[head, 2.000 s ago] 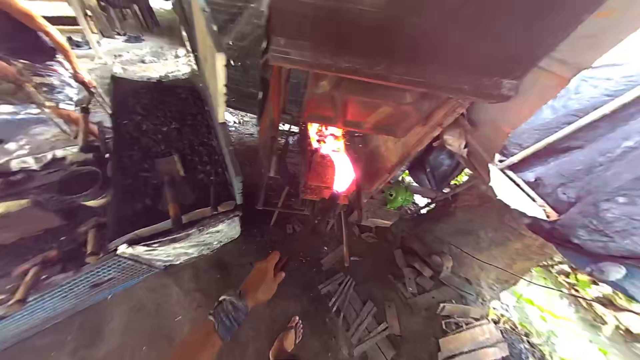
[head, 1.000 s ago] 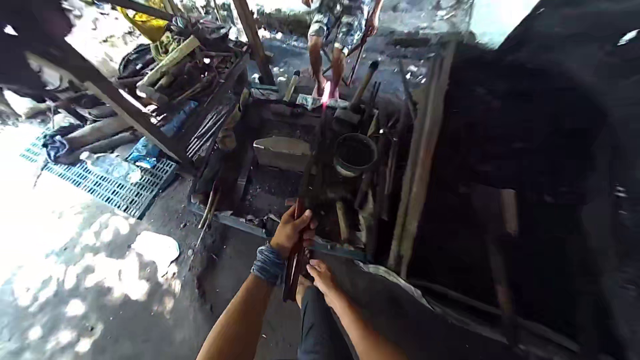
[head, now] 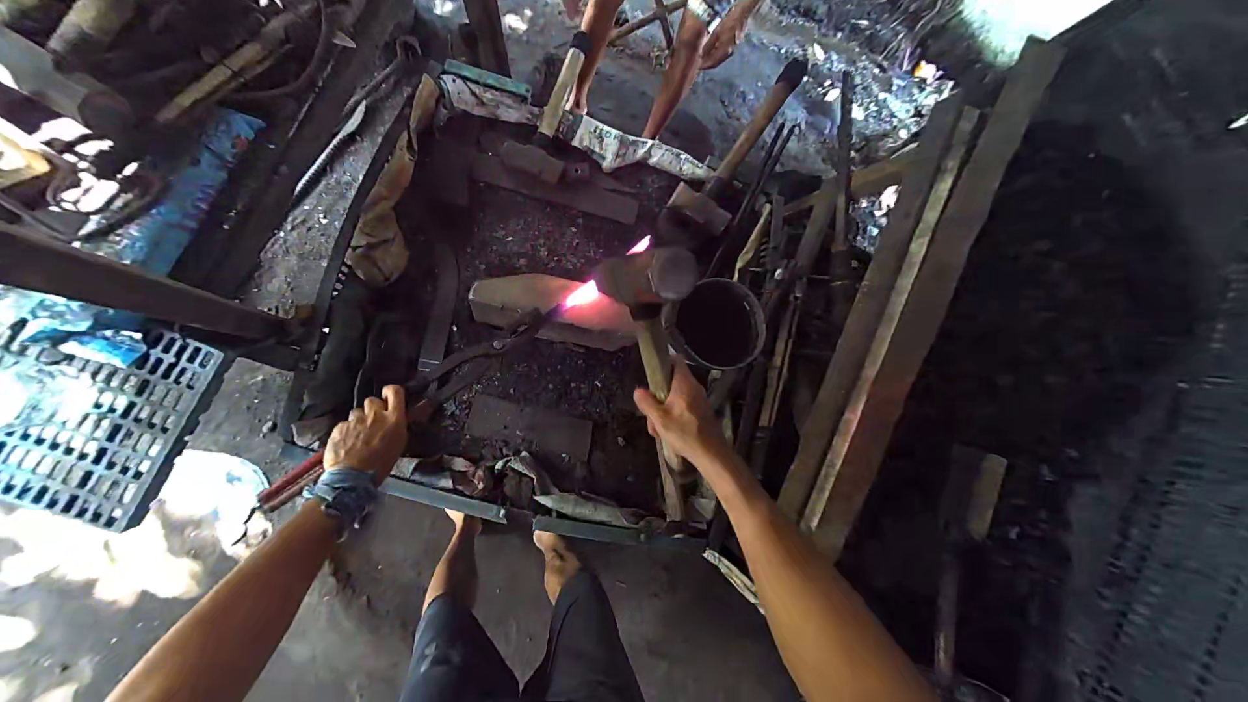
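Note:
My left hand [head: 367, 434] is closed around the handles of long dark metal tongs [head: 478, 353], whose red-ended grips stick out below the wrist. The jaws reach a glowing hot piece of metal [head: 583, 294] over the face of a steel anvil block [head: 526, 298]. My right hand [head: 682, 414] grips the wooden handle of a hammer [head: 647, 277]. The hammer's head hangs over the right part of the anvil and hides the middle of the glowing piece; its bright tip shows beyond the head. Whether the hammer touches the metal, I cannot tell.
A round container [head: 720, 324] stands right of the anvil, beside several upright bars and tools. Two other hammers [head: 534, 159] [head: 698, 207] lie at the far side. Another person's legs [head: 675, 88] are beyond them. Long wooden boards [head: 902, 292] border the right; a plastic grate [head: 107, 419] lies left.
My hands were together on the long tool one second ago; now they are apart, the left on the tongs and the right on a hammer. The glowing end has come down over the anvil.

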